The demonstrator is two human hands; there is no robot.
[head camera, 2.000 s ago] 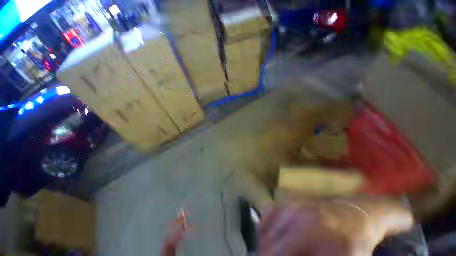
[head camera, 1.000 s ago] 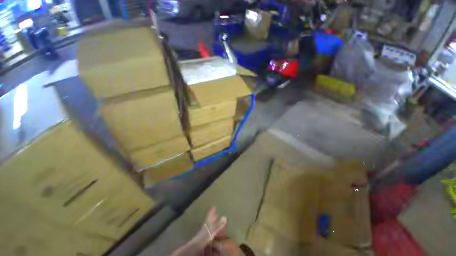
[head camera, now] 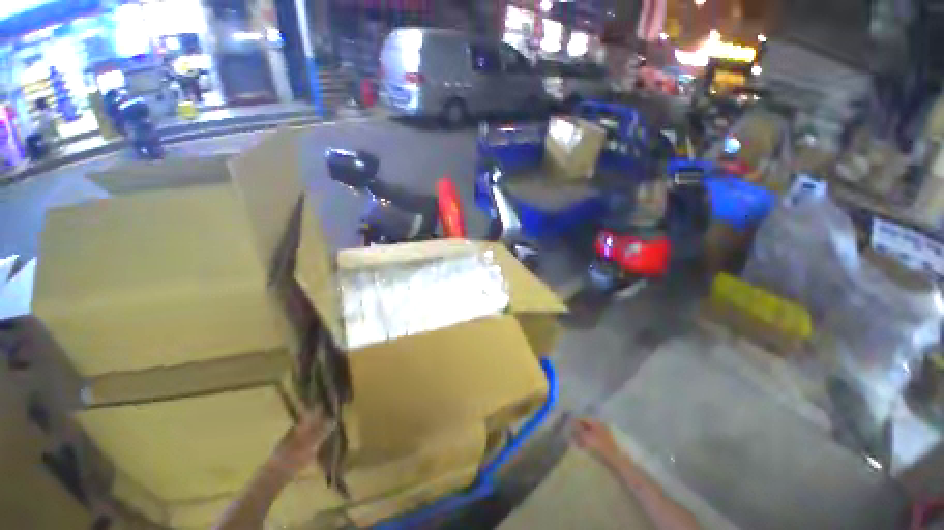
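Observation:
Brown shipping cartons stand stacked in front of me. The left upper carton (head camera: 166, 280) has raised flaps. The right carton (head camera: 445, 378) is open and filled with white, shiny-wrapped contents (head camera: 419, 295). A dark, ragged cardboard flap (head camera: 311, 342) hangs between the two stacks. My left hand (head camera: 303, 440) is at the lower part of this flap; blur hides whether its fingers grip it. My right hand (head camera: 595, 437) is low, right of the stacks, apart from the cartons, with nothing visible in it.
A blue frame (head camera: 549, 388) edges the right stack. Behind are a motorbike (head camera: 399, 207), a blue cargo vehicle (head camera: 538, 202), a scooter's red tail (head camera: 633, 252) and a silver van (head camera: 455, 78). Clear plastic bags (head camera: 802, 248) and a yellow item (head camera: 761, 305) stand at right.
My view has moved closer to the stacked cartons and up toward the street. My left hand has come to the hanging flap. My right hand has come into clear view.

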